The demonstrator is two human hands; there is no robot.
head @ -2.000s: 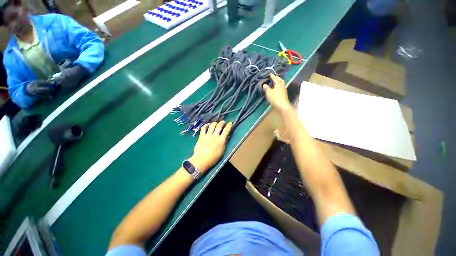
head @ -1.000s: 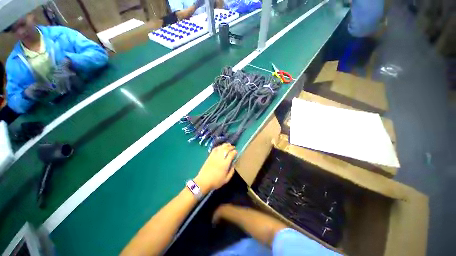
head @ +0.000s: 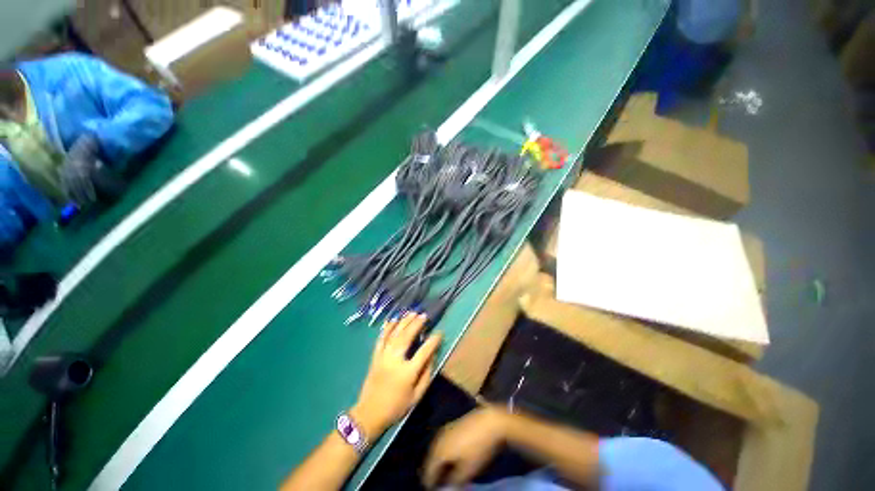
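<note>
Dark grey cord bundles with white ties lie side by side on the green bench. Their blue and silvery tips point toward the near left. My left hand rests at the nearest cord ends, fingers spread and touching them; no firm grip shows. My right hand is blurred, below the bench edge beside the open carton, its fingers curled; whether it holds anything cannot be told. Scissors with red and yellow handles lie beyond the bundles, blurred.
The open carton with dark contents stands below the bench edge. A white sheet lies on its flaps. Another carton is beyond. Across the line are a person in blue, a white tray and a black housing.
My right hand has left the looped end of the bundles and come down below the bench edge, near my body. My left hand stays at the cord ends. The view has shifted.
</note>
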